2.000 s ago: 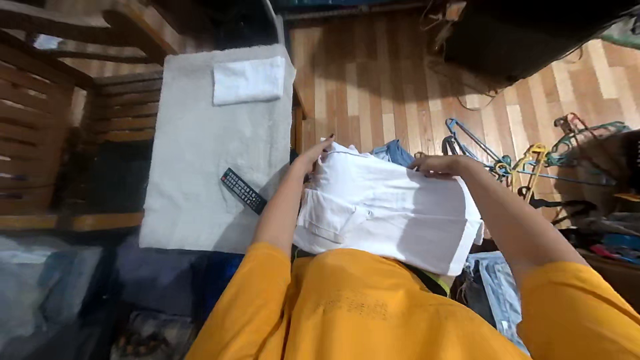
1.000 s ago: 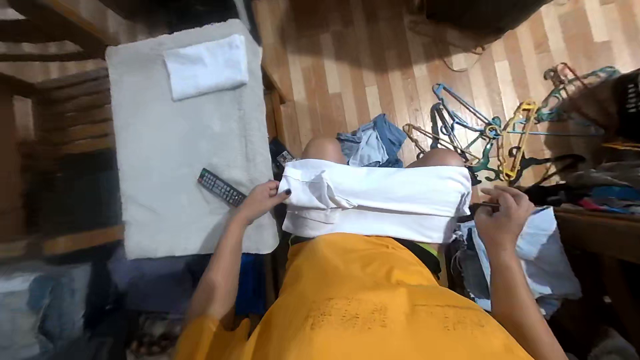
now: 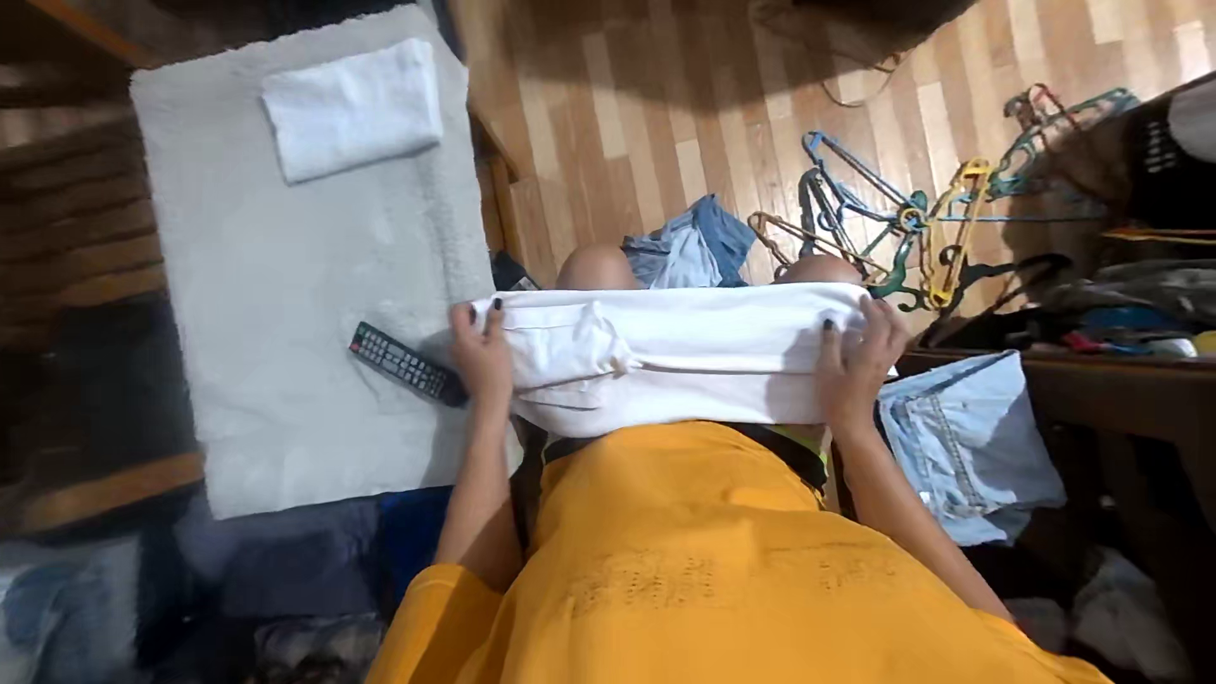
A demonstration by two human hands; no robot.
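A white cloth garment, folded into a long strip, lies across my lap. My left hand grips its left end, thumb on top. At its right end my right hand holds the edge, fingers over the far corner. To the left, a black remote control rests on a pale fleecy cover, close to my left hand. Farther up that cover is a folded white cloth.
Blue clothing lies on the wooden floor beyond my knees. Plastic hangers are heaped to its right. Light denim sits beside my right forearm, near a dark wooden edge. More folded clothes are at the lower left.
The white garment, wider two seconds ago, is now a narrower folded strip. My right hand, off to the right of the garment one second ago, has come onto its right end.
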